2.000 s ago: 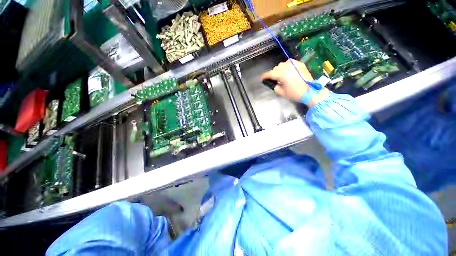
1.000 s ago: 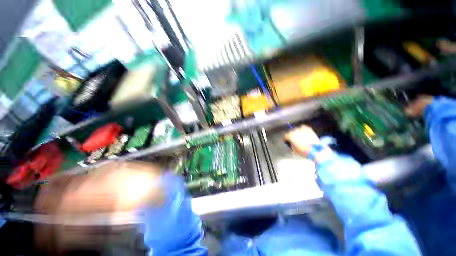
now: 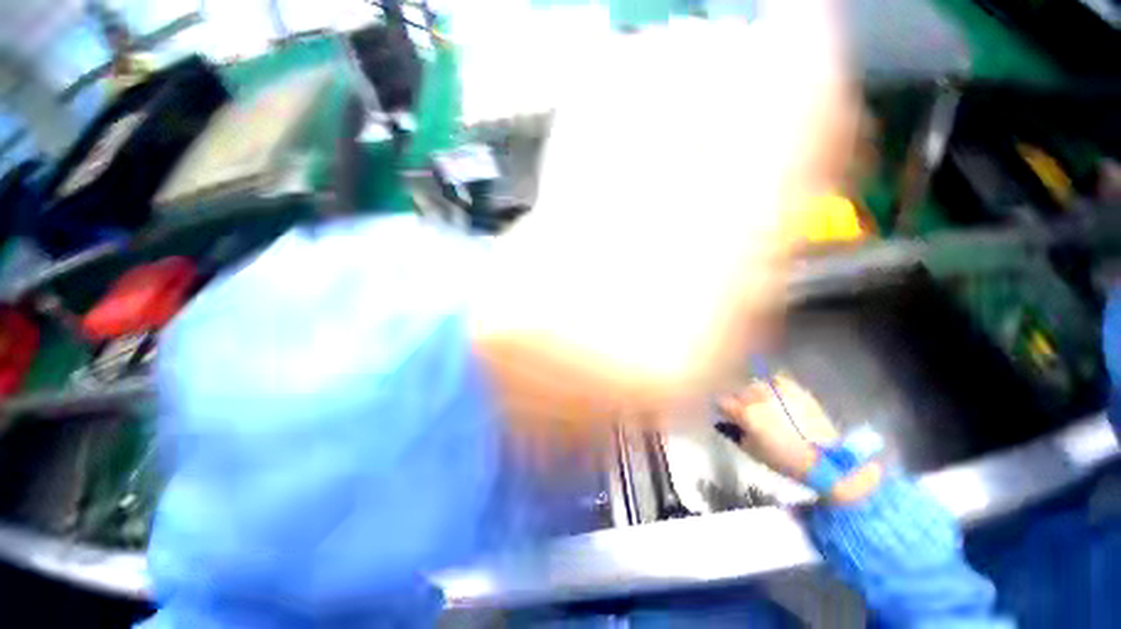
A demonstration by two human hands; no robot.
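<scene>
My left hand is large, blurred and washed out close to the camera; its fingers cannot be made out. Its blue sleeve fills the left middle and, with the hand, hides much of the conveyor. My right hand is low over the shiny metal plate, with fingers bent and black at the fingertips. Whether it holds anything is unclear. A blue wrist strap is around my right wrist.
The silver front rail crosses below the hands. A blurred green board lies at the right, with a blue sleeve at the edge. Yellow parts show beyond the far rail. A red object is at the left.
My left hand has come into view and risen from the lower left to close before the camera. My right hand remains near the metal plate. The view has shifted and the right board sits further right.
</scene>
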